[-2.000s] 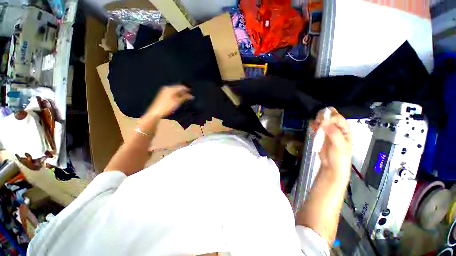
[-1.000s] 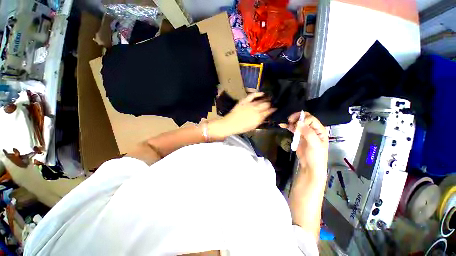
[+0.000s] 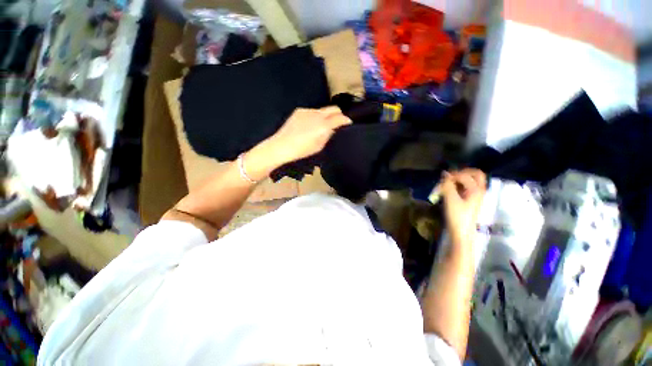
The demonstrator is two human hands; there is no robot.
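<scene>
My left hand [image 3: 314,130] grips the edge of a black cloth piece [image 3: 354,161] just right of the stack. My right hand [image 3: 463,187] is at the machine table's edge, closed on a small pale stick-like tool [image 3: 435,194], mostly hidden by the fingers. The string of joined black pieces [image 3: 550,139] trails from between my hands onto the right table. The black stack [image 3: 250,100] lies on the tan cardboard sheet [image 3: 204,175]. The frame is blurred.
A sewing machine [image 3: 572,250] stands at the right, with thread spools [image 3: 616,336] beside it. A red plastic bag [image 3: 411,46] lies beyond the cardboard. An open brown box [image 3: 161,121] is behind the stack. A white bag [image 3: 50,157] is on the left table.
My left hand has moved left and now holds a black piece drawn out beside the stack. My right hand has shifted slightly right, still with the pale tool. The view has shifted.
</scene>
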